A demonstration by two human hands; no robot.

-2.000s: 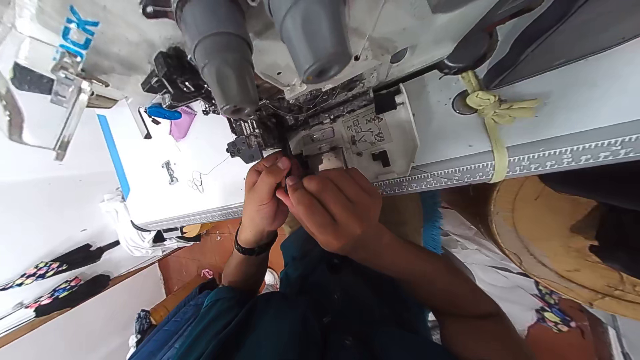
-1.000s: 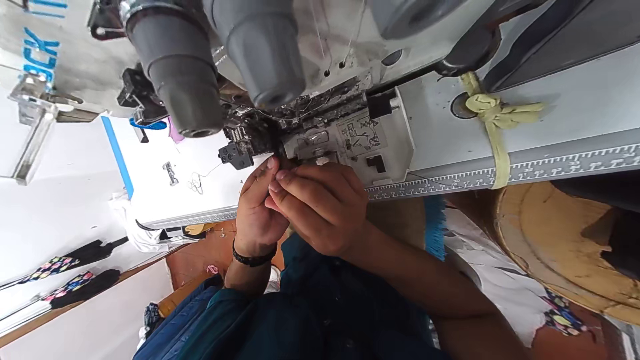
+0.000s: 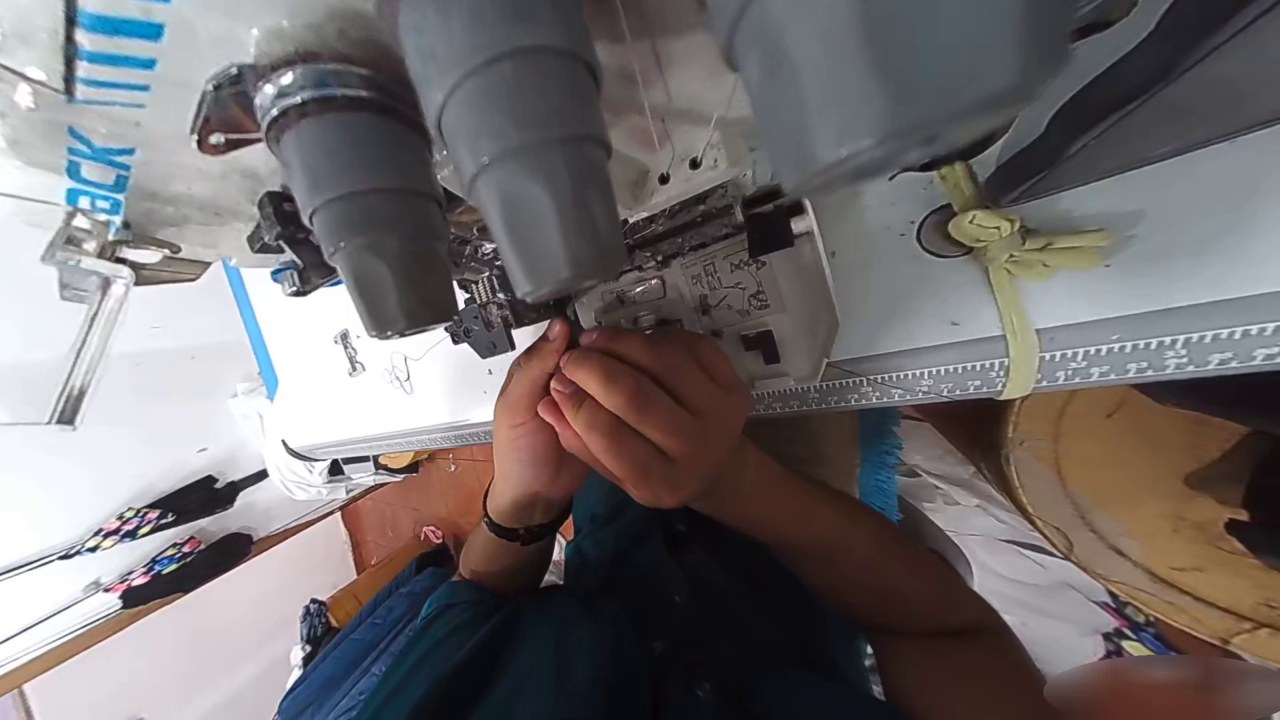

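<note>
My left hand, with a dark band at the wrist, and my right hand meet fingertip to fingertip at the front of an overlock-type sewing machine's open looper area. Their fingers are pinched together; whatever lies between them is too small or hidden to tell. Just above the fingertips is the dark metal presser foot area, partly covered by a grey thread tension knob. A black metal part with a spring sits to the left. The open white cover with a threading diagram lies beside my right hand.
A measuring tape strip runs along the table's front edge. A yellow cloth strip is knotted through a table hole. On the white table lie a small metal part and loose thread. A round wooden stool seat stands at right.
The view has moved closer to the machine, and its knobs now cover more of the looper area. Both hands stay together at nearly the same place by the machine, fingers still pinched.
</note>
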